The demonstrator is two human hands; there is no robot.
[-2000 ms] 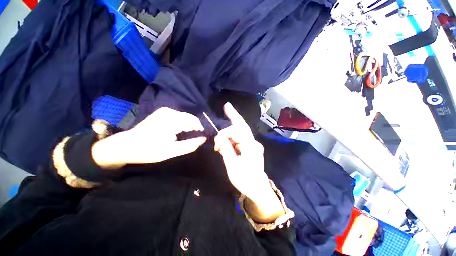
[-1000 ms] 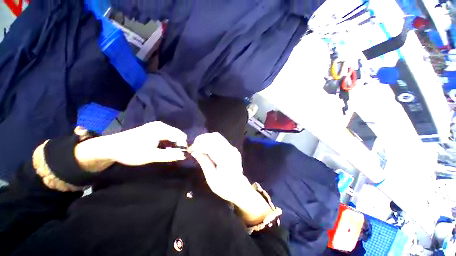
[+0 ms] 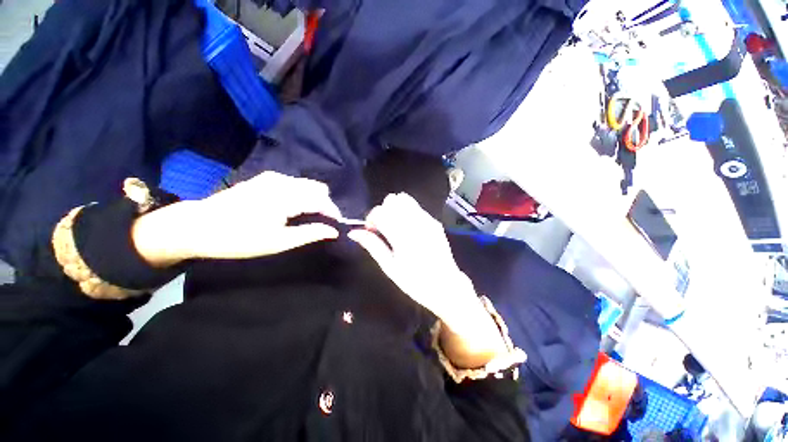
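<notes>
A navy garment piece [image 3: 307, 142] hangs down from the heap in front of me to my hands. My left hand [image 3: 251, 220] has its fingertips pinched on a dark edge of this cloth. My right hand [image 3: 415, 246] is just right of it, fingers closed on a slim pale metal tool [image 3: 354, 222] whose tip points left to the cloth edge at my left fingertips. The tool's type and any thread are too small and overexposed to tell.
Navy garments [image 3: 449, 69] are heaped ahead, at left and right of my lap. A blue basket [image 3: 194, 173] shows beneath. The white table [image 3: 553, 147] at right bears scissors [image 3: 635, 129], a flat dark phone-like rectangle [image 3: 652, 224] and a sewing machine [image 3: 745, 173]. A dark red pouch [image 3: 505, 199] lies below its edge.
The right hand's raised finger has folded down, and the tool has turned from slanting to nearly level against the cloth edge. The hands have moved together. The view has shifted slightly back and forth.
</notes>
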